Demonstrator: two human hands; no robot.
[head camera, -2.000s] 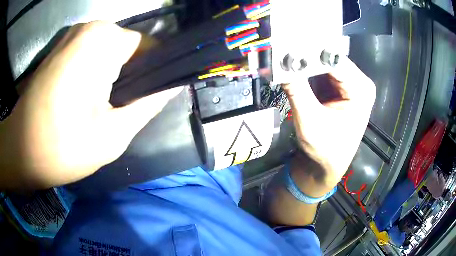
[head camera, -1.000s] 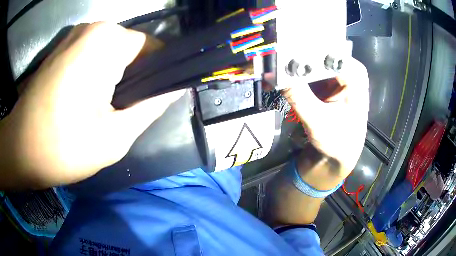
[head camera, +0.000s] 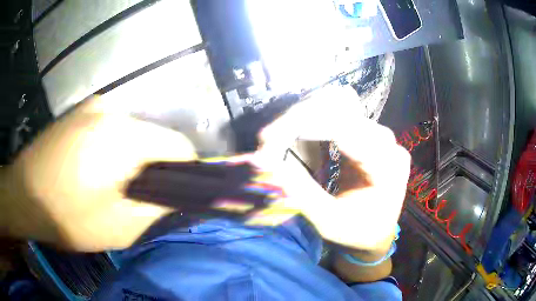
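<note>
My left hand (head camera: 100, 176), blurred and overexposed, is closed around a bundle of black cables (head camera: 188, 182) held in front of my chest. The cables point right, and their coloured core ends (head camera: 267, 197) show as a yellow, red and blue blur. My right hand (head camera: 352, 176), with a light blue wristband (head camera: 373, 258), is at these ends. Its thumb and finger curve into a ring, with fingertips beside or over the cores. Blur and glare hide whether it grips any.
A grey machine (head camera: 211, 76) with glaring light surfaces lies beyond the hands. A dark display or phone (head camera: 402, 19) is at top right. Red coiled hose (head camera: 438, 206) hangs at right. A blue-edged tray of cables (head camera: 76, 267) is at lower left.
The view has shifted. The hands and cables are now lower, near my chest, away from the white plate and black block. The arrow label is out of view. My right hand has come closer to my left.
</note>
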